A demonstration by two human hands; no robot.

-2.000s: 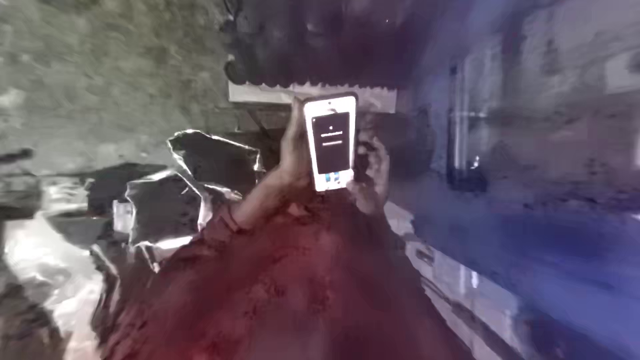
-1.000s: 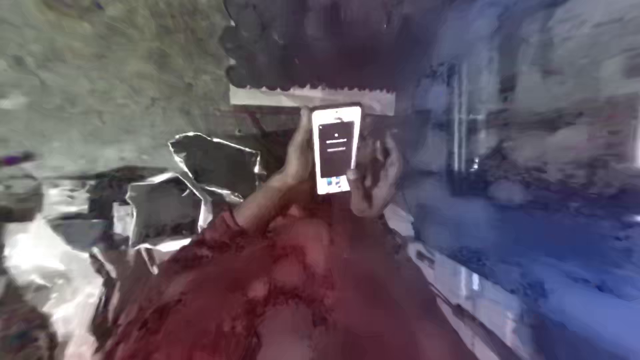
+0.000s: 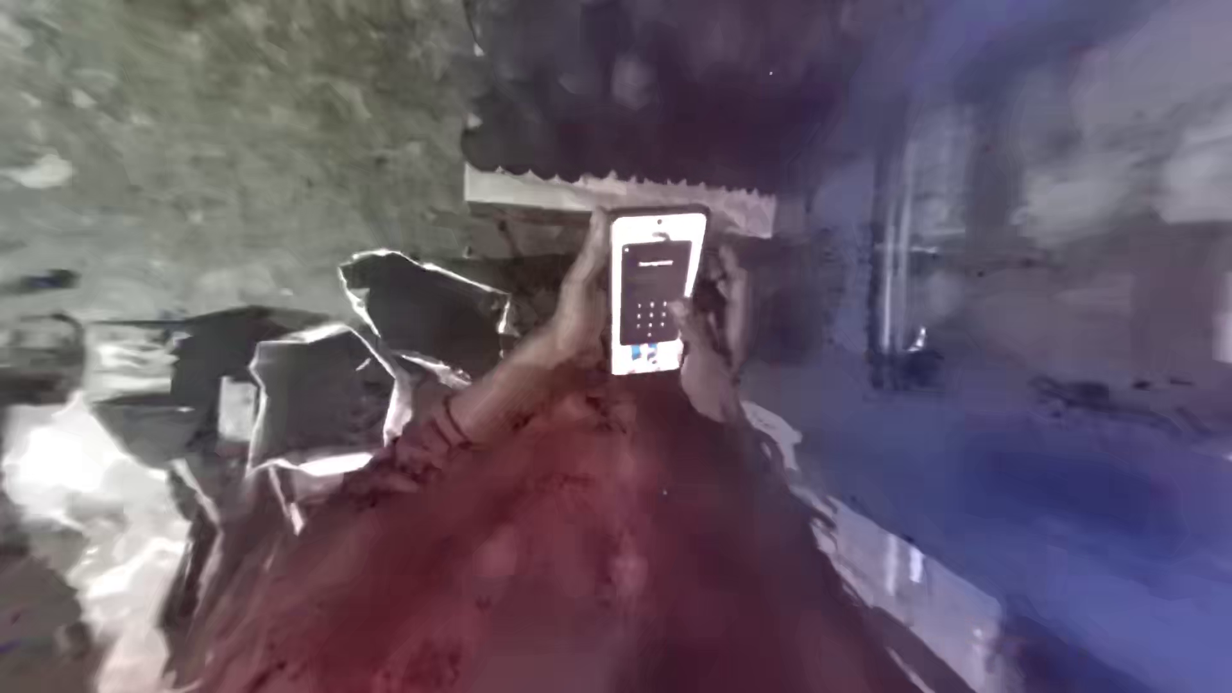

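A smartphone stands out bright at the middle of the dim, blurred head view, its screen lit and facing me. A dark panel with a grid of dots, like a keypad, covers much of the screen. My left hand grips the phone along its left edge, with the fingers mostly hidden behind it. At the lower right of the phone is my right hand, its thumb over the right edge of the screen and its other fingers curled beside the case. Whether those fingers bear any of the phone's weight is unclear.
Beyond the phone lies a pale strip with a jagged edge. Dark panels with bright rims stand at the left, near a glaring white sheet-like thing. A pale, long surface runs along the lower right.
The phone's screen now shows a dotted keypad grid, where a panel with short lines showed before. My right thumb has moved in over the screen's right edge.
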